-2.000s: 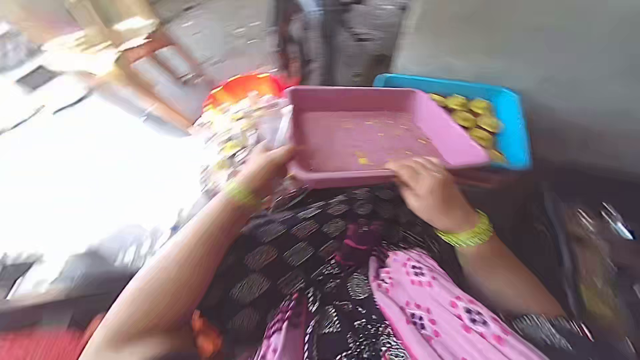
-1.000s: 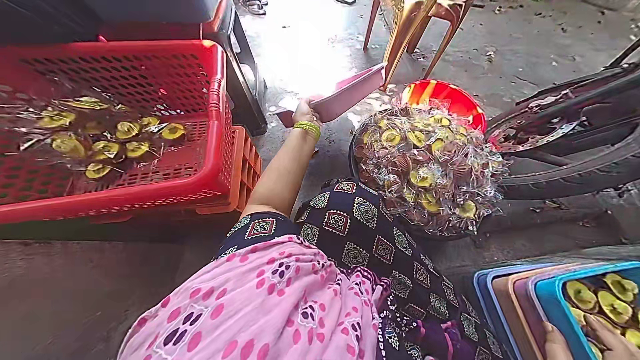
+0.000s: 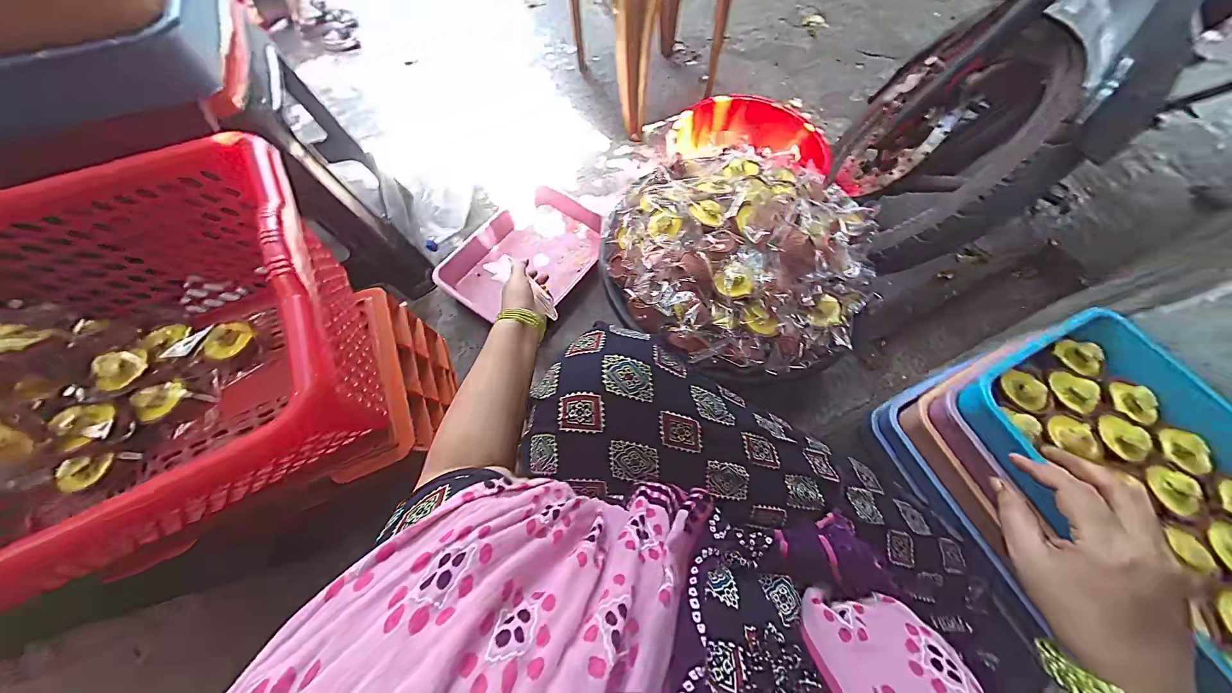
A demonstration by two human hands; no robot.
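Observation:
My left hand (image 3: 526, 289) is over the pink plastic tray (image 3: 472, 274), which lies on the floor; a bit of clear, film-like material shows at its fingers, and its grip on that is unclear. My right hand (image 3: 1097, 549) rests with fingers spread over the blue tray (image 3: 977, 395), its fingertips at the yellow-topped pieces (image 3: 1073, 438) inside. This blue tray tops a stack of trays. Between my hands, beyond my lap, a round container holds a heap of yellow-topped pieces in clear wrappers (image 3: 736, 279).
At the left a red plastic basket (image 3: 318, 356) holds more wrapped pieces, with an orange crate (image 3: 409, 356) beside it. A red tub (image 3: 756, 125) stands behind the heap. Chair legs (image 3: 630, 67) and a vehicle's wheel (image 3: 1001, 183) stand farther back.
The pink tray, gripped by my left hand one second ago, now lies on the floor. Earlier it sat on the blue tray at the right. My right hand has come farther over the blue tray.

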